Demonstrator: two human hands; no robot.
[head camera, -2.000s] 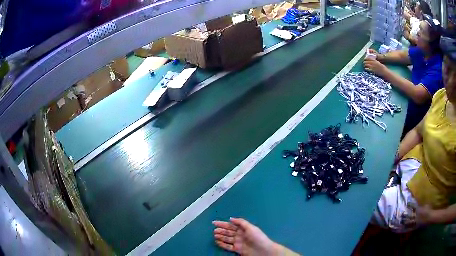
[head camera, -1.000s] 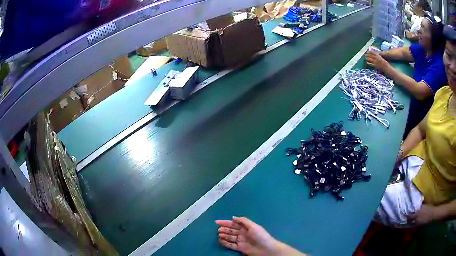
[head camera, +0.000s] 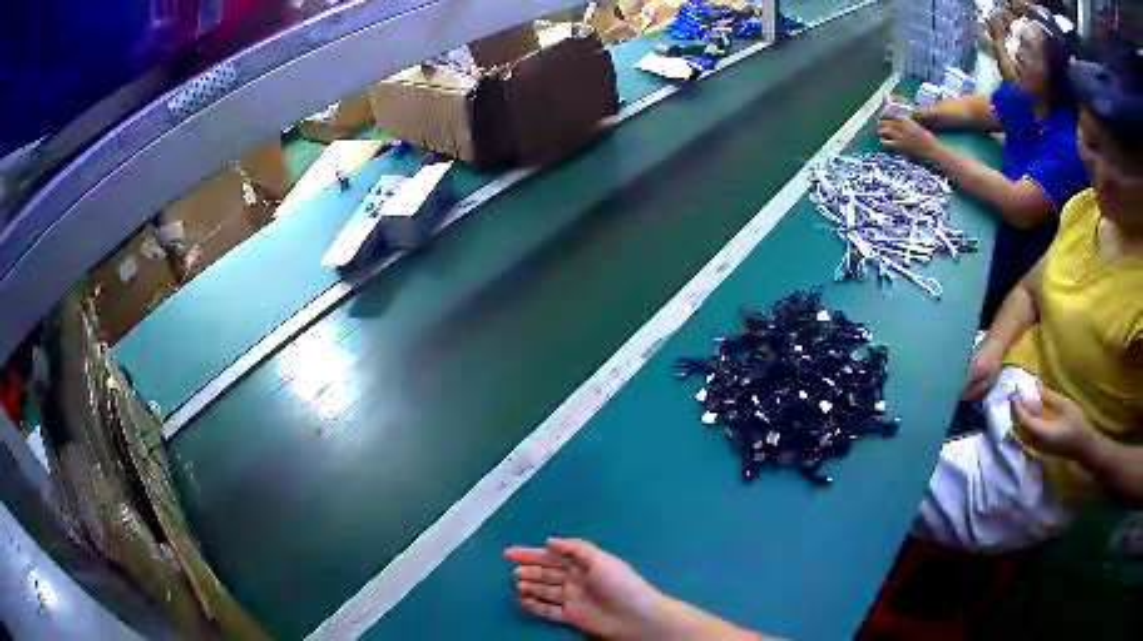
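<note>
My right hand (head camera: 579, 589) is at the bottom centre, over the near part of the teal bench (head camera: 602, 507). Its palm is turned up, its fingers point left, and it holds nothing. A loose pile of black short cables or adapters (head camera: 796, 388) with small white bits lies on the bench, right of and beyond my hand, not touching it. A tangled pile of white cables (head camera: 887, 215) lies farther back. My left hand is not in view.
The dark green conveyor belt (head camera: 489, 326) runs left of the bench. Across it are a grey-white box pair (head camera: 407, 207), an open brown carton (head camera: 433, 113) and blue-wrapped goods (head camera: 708, 19). Cardboard (head camera: 125, 463) stands at left. A person in yellow (head camera: 1090, 294) and one in blue (head camera: 1040, 144) sit at right.
The whole view has shifted, so things appear farther left. The yellow-clad person's hand has risen and now holds something white. My right hand keeps the same open pose.
</note>
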